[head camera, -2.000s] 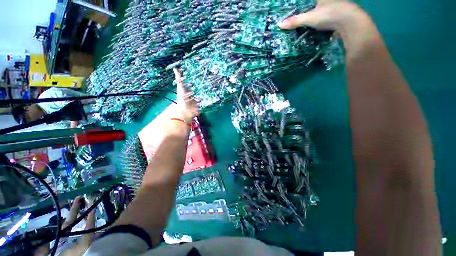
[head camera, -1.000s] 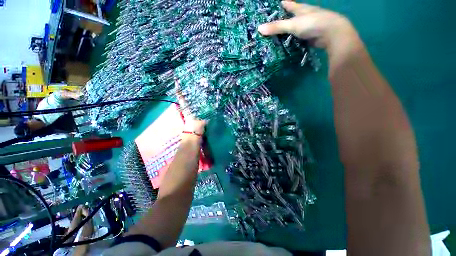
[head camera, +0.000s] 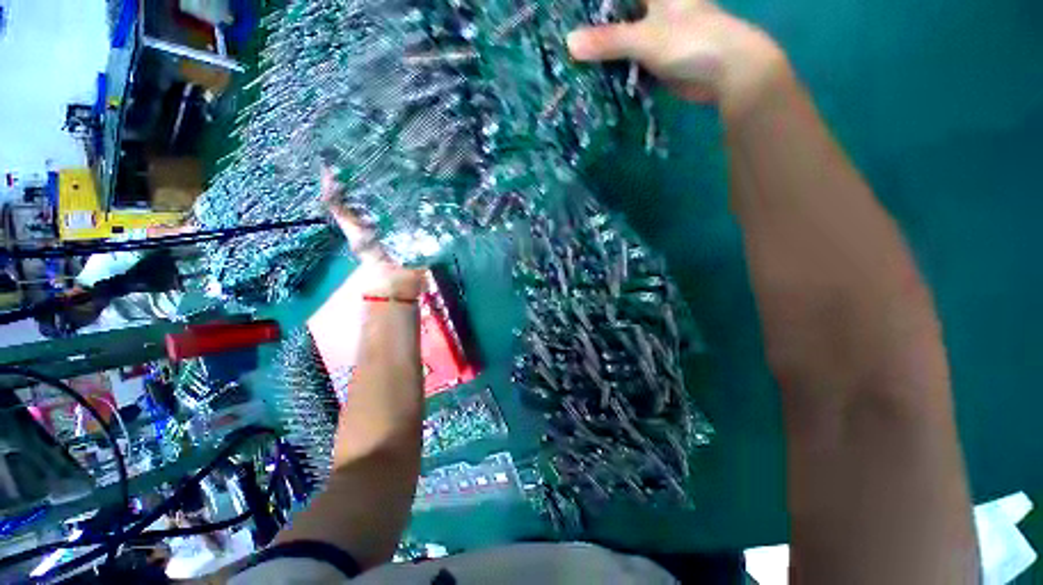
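Observation:
A large board pile (head camera: 458, 126), green and silver with many springs, fills the top of the view; its near part is blurred. My left hand (head camera: 364, 246) is at the pile's lower left edge, its fingers partly hidden by the boards. My right hand (head camera: 675, 46) is on the pile's right end, thumb over the boards and other fingers partly out of sight. Both hands hold a blurred bunch of boards between them. A darker group of boards (head camera: 606, 366) with springs lies just below.
A red block (head camera: 446, 349) lies behind my left forearm. Near it are a green circuit board strip (head camera: 467, 421) and a clear holder (head camera: 469, 480) with square parts. A standing board stack (head camera: 300, 383) is left. Black cables cross the left side, where another person (head camera: 109, 280) shows.
My left hand has moved left and a little up, and my right hand has moved left. The boards between them have shifted left and blurred. More of the red block's right side shows.

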